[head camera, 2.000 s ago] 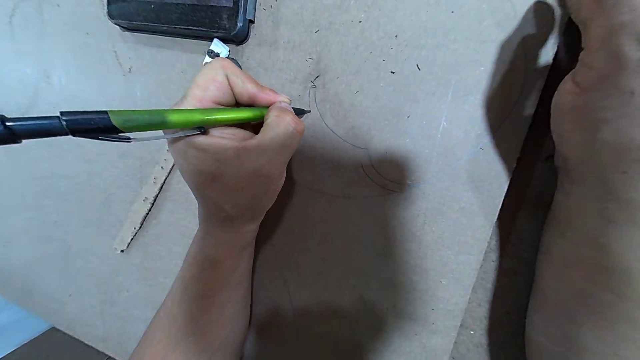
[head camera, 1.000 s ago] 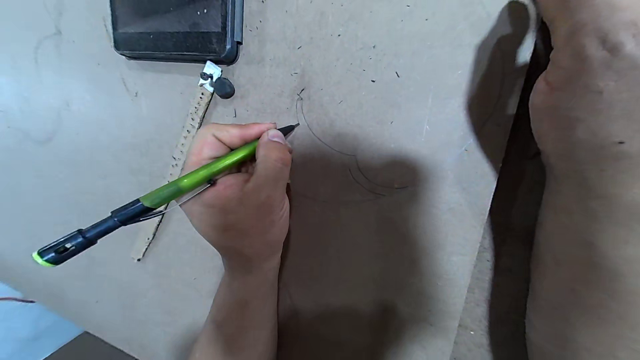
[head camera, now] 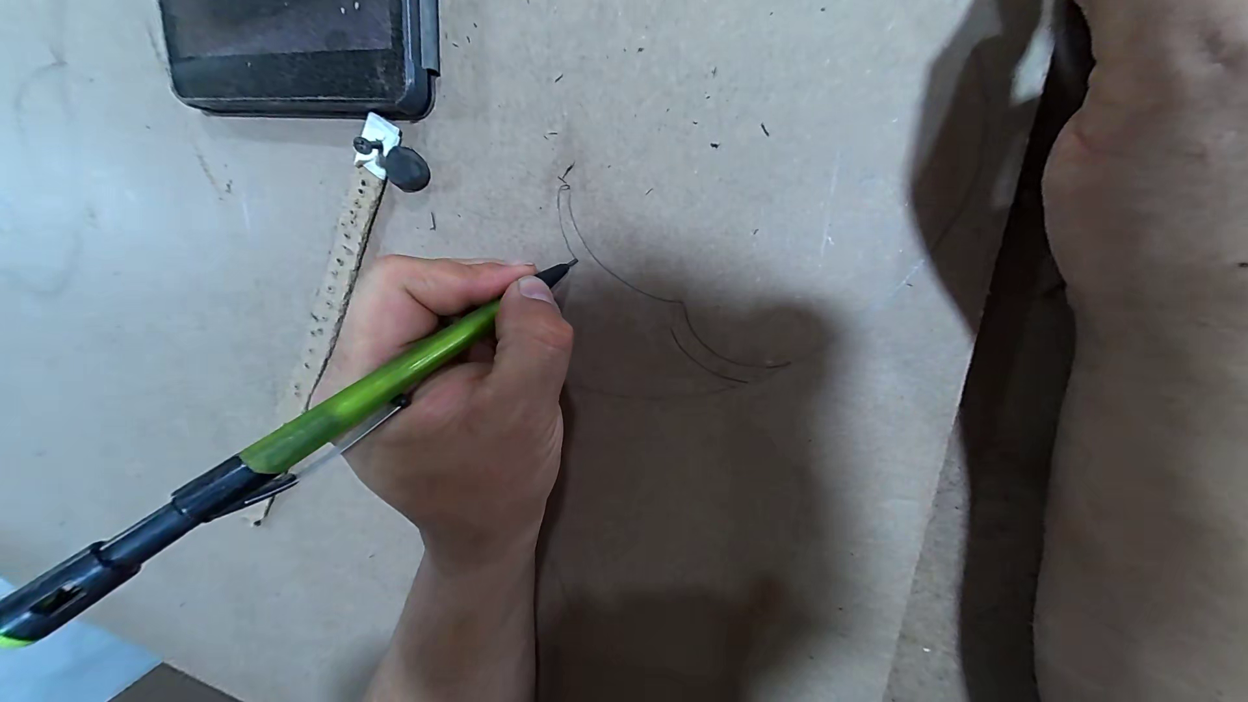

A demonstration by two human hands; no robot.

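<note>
My left hand [head camera: 468, 390] holds a green and black mechanical pencil [head camera: 375, 385] between thumb and fingers. The pencil slants from the lower left up to its tip, which is at the lower end of a short thin curved line on a brown sheet or board [head camera: 741, 526]. To the right of the tip, longer curved pencil lines [head camera: 624, 281] run down and right, partly in shadow. A beige strip with rows of small marks or holes [head camera: 341, 263] lies partly behind my left hand, with a white piece and a dark round knob at its top. My right hand is not in view.
A dark-cased device with a screen [head camera: 292, 83] lies at the upper left. Small dark crumbs or marks dot the board [head camera: 765, 129]. Along the right side, beyond the board's edge, is a large bare limb [head camera: 1150, 390], apparently a leg. Something light blue shows at the lower left.
The pencil has swung from nearly level to a slant, and its tip is slightly lower beside the curves. The strip's white piece and knob, partly covered two seconds ago, now show fully.
</note>
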